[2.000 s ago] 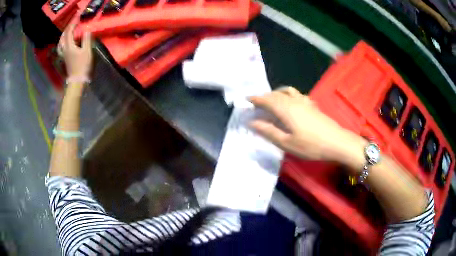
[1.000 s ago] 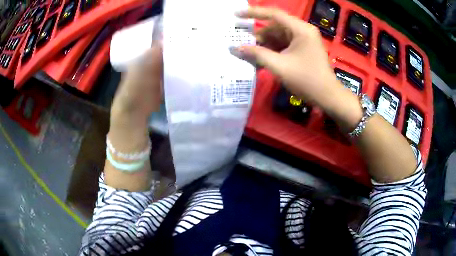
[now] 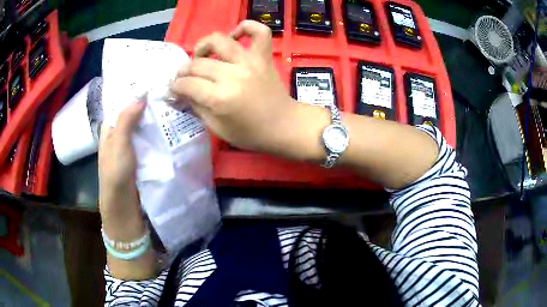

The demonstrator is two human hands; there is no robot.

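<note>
My left hand (image 3: 122, 162) holds the white label strip (image 3: 171, 180), its thumb on the strip's face. My right hand (image 3: 237, 87) has its fingertips together at a printed label on the strip; whether the label is lifted cannot be told. The strip runs down towards my apron. The white label roll (image 3: 75, 126) lies left of my left hand. A red blister tray (image 3: 276, 165) sits behind and right of my hands. It holds several black units (image 3: 361, 21); the front-row ones in view bear white labels, and so does the back-row one at the right.
Stacked red trays (image 3: 36, 129) with black units stand at the left. A small white fan (image 3: 493, 39) and clutter are at the right. The dark bench's rounded edge (image 3: 258, 205) runs in front of me. A white conveyor edge strip (image 3: 129, 25) shows behind.
The view has swung right, bringing the fan into sight. My left hand now holds the strip after leaving the stacked trays. My right fingers have gone from spread to closed on the strip.
</note>
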